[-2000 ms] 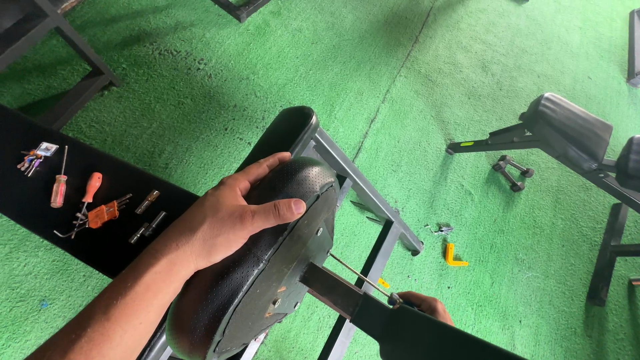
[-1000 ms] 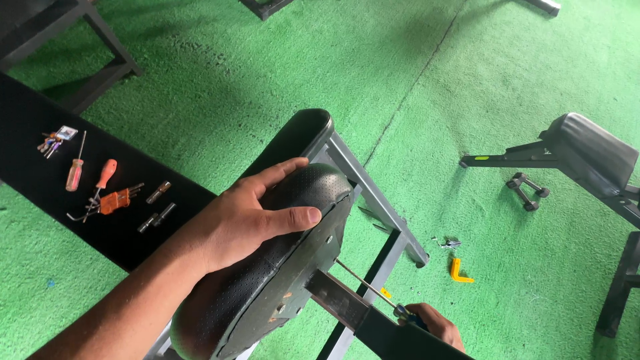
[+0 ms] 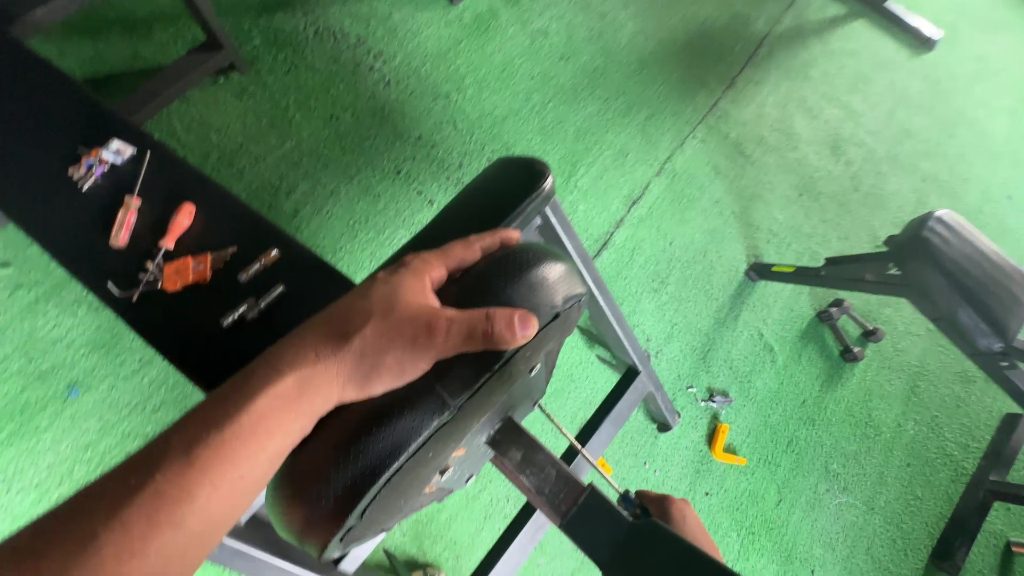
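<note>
My left hand [image 3: 424, 320] lies over the rounded edge of a black padded cushion [image 3: 376, 456], its thumb near the seam and its fingers on the far side. The cushion's flat backing board [image 3: 472, 432] faces right, beside a dark square metal tube [image 3: 536, 472]. Beyond the tube, my right hand [image 3: 680, 516], partly hidden by the frame, grips the handle of a screwdriver [image 3: 588, 456]. Its long thin shaft slants up to the underside of the board; the tip's exact contact cannot be made out.
On a black bench pad [image 3: 184, 336] lie two screwdrivers [image 3: 126, 220], an orange hex key holder [image 3: 188, 272], sockets [image 3: 260, 266] and keys [image 3: 92, 168]. The green floor holds a yellow L-shaped piece [image 3: 724, 446] and small dumbbells [image 3: 850, 330]. Another bench [image 3: 960, 272] stands right.
The left hand keeps its place on the cushion. The right hand stays at the screwdriver's handle, now more hidden behind the frame than a second ago. The view has shifted somewhat.
</note>
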